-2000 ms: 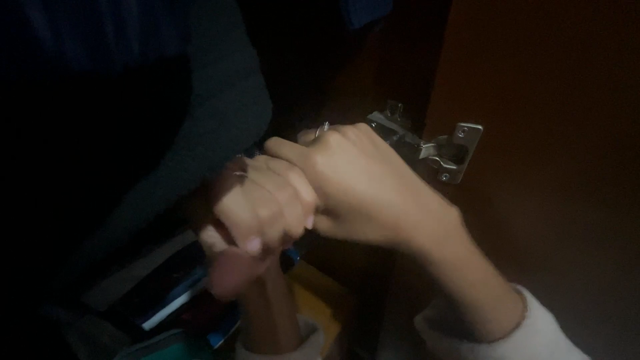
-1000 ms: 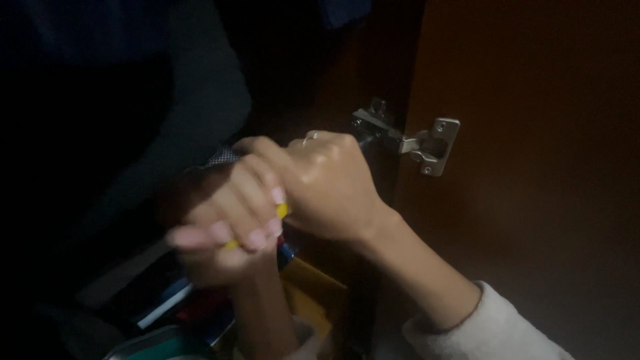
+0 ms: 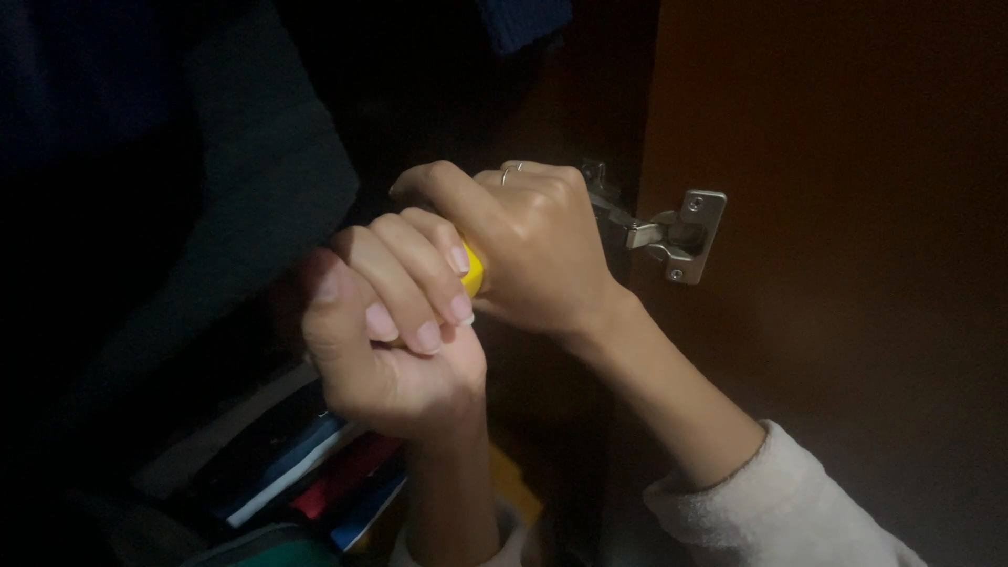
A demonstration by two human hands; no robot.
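The fingers of my left hand [image 3: 394,323] are curled around a yellow object [image 3: 473,272], which looks like a handle and shows only at the fingertips. Its palm side and thumb face the camera. Against it, on the right, lies my right hand [image 3: 535,244], back up and bent at the knuckles, with a ring on one finger. The yellow object disappears beneath it, and most of its fingers are hidden, so its hold cannot be seen. Just right of its knuckles is a metal concealed cabinet hinge [image 3: 681,236], its cup plate fixed by screws to the brown door.
A brown wooden cabinet door [image 3: 835,236] fills the right side. Dark cloth [image 3: 260,157] hangs at the left, and a blue knitted garment [image 3: 524,24] at the top. Below my left hand lie folded or stacked items in blue, white and red [image 3: 346,476], with a green item [image 3: 283,555] beside them.
My left hand has turned at the wrist, its thumb now at the far left. The yellow object, not visible in the oldest frame, shows between my hands. My right hand stays beside the hinge.
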